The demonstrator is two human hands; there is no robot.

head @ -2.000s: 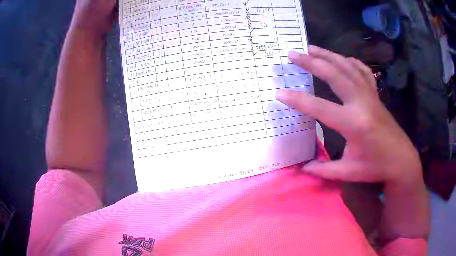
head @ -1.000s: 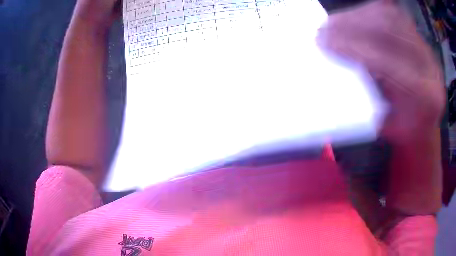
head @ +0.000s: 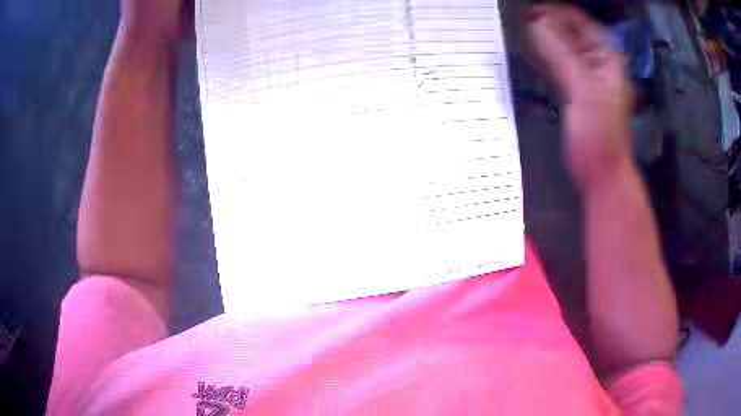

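White printed record sheets (head: pixel 357 179) with table lines lie against the front of my pink shirt, their top cut off by the upper edge. Much of the page is washed out by glare. My left hand (head: pixel 154 12) is at the top left beside the sheets' left edge, mostly cut off and dark, so its grip cannot be made out. My right hand (head: pixel 577 49) is right of the sheets, apart from them, blurred, with no object visible in it. No clipboard shows under the sheets.
A blue object (head: pixel 634 49), partly hidden, is behind my right hand. The dark floor (head: pixel 41 162) lies on the left. Cluttered items run along the right rim, with a dark red thing (head: pixel 717 313) below them.
My right hand was on the sheets' right edge, then lifted the lower part of a page. Now the page lies flat and the hand is away to the upper right. My left arm has hardly moved.
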